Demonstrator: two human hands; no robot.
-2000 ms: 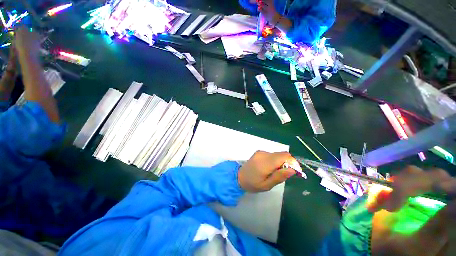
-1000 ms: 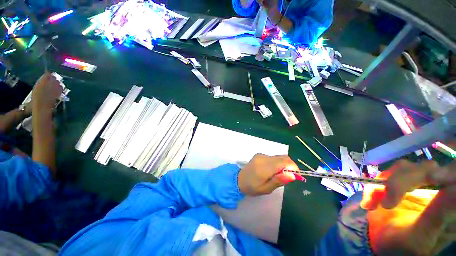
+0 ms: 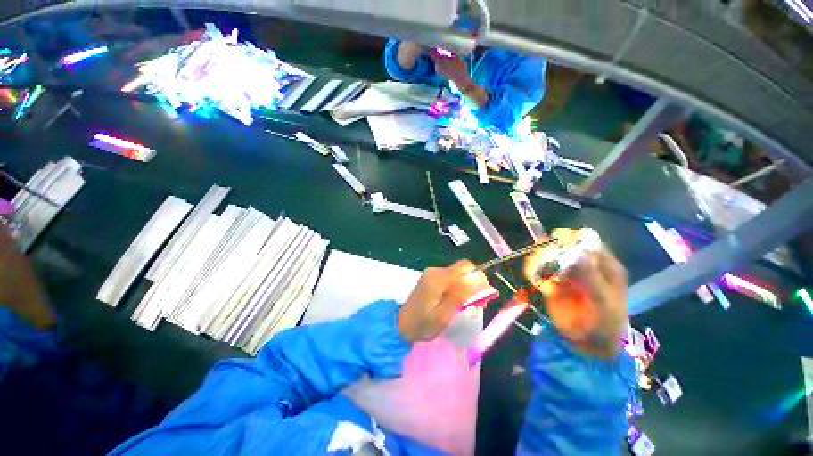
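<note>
My left hand [image 3: 439,303] is over the right edge of the white work sheet [image 3: 361,278], its fingers pinching one end of a thin LED strip [image 3: 506,258]. The strip runs up and right to my right hand [image 3: 584,298], which is closed around its other end and a bright, glowing bundle. A pink-glowing strip [image 3: 499,331] slants down between the hands; I cannot tell which hand holds it. The glare and blur hide the right fingertips. The stack of empty sleeves [image 3: 241,272] lies unlit, left of the sheet.
A pile of LED units [image 3: 644,356] lies right of my right sleeve. Filled sleeves [image 3: 477,216] and loose LED units [image 3: 406,209] lie beyond the sheet. A grey frame bar [image 3: 713,258] slants in at right. A person opposite [image 3: 508,80] works by a lit heap; another person's arm [image 3: 22,276] is at left.
My right hand has moved left and up, closer to my left hand, and the strip between them spans a shorter gap. The view has shifted, showing more overhead frame. The left neighbour's hand has left the sleeves there.
</note>
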